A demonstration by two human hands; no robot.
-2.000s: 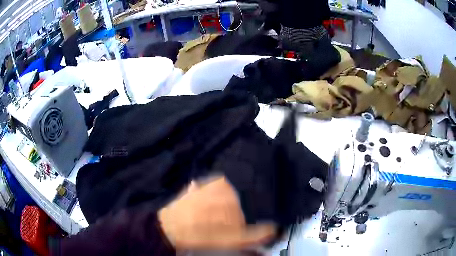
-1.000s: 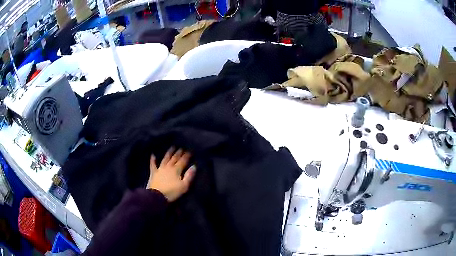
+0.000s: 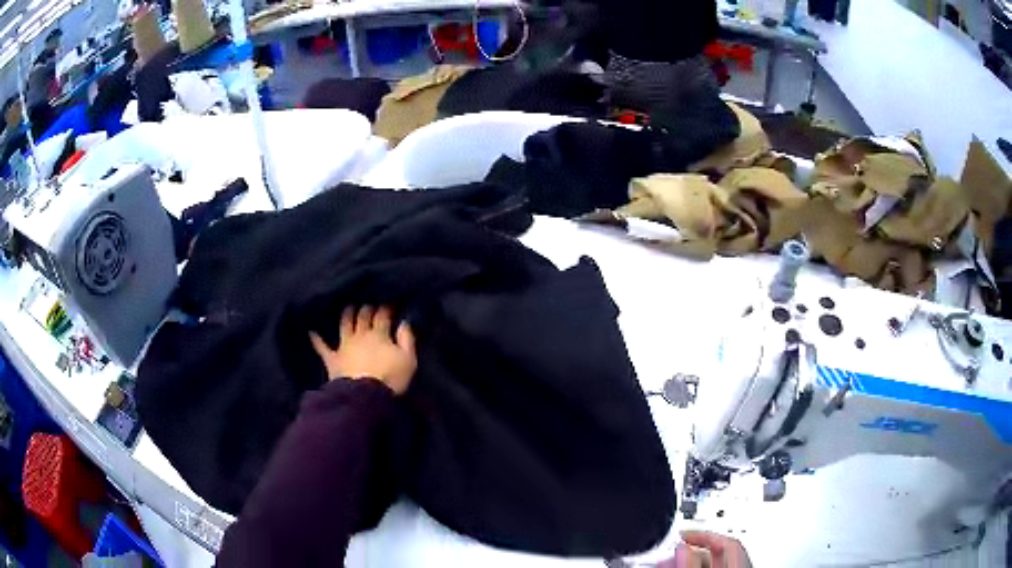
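Note:
A black garment piece (image 3: 499,366) lies spread over the sewing table, left of the white sewing machine (image 3: 910,444) with the blue stripe. My left hand (image 3: 372,350) rests palm down on the cloth with its fingers apart, holding nothing that I can see. My right hand (image 3: 710,549) is cut off by the bottom edge, near the cloth's lower right corner; whether it holds anything cannot be told. The presser foot and needle area (image 3: 705,475) shows under the head's left end, with no cloth under it.
A grey machine end with a round fan grille (image 3: 105,253) stands at the left. Tan cut pieces (image 3: 877,205) are heaped behind the machine. More black cloth (image 3: 588,166) lies at the back. A person (image 3: 660,67) stands beyond. A red stool (image 3: 56,488) is at the lower left.
The cloth's lower edge has moved up, baring the table front, and its right part has spread toward the machine. My left hand has shifted slightly up and left. My right hand has appeared at the bottom.

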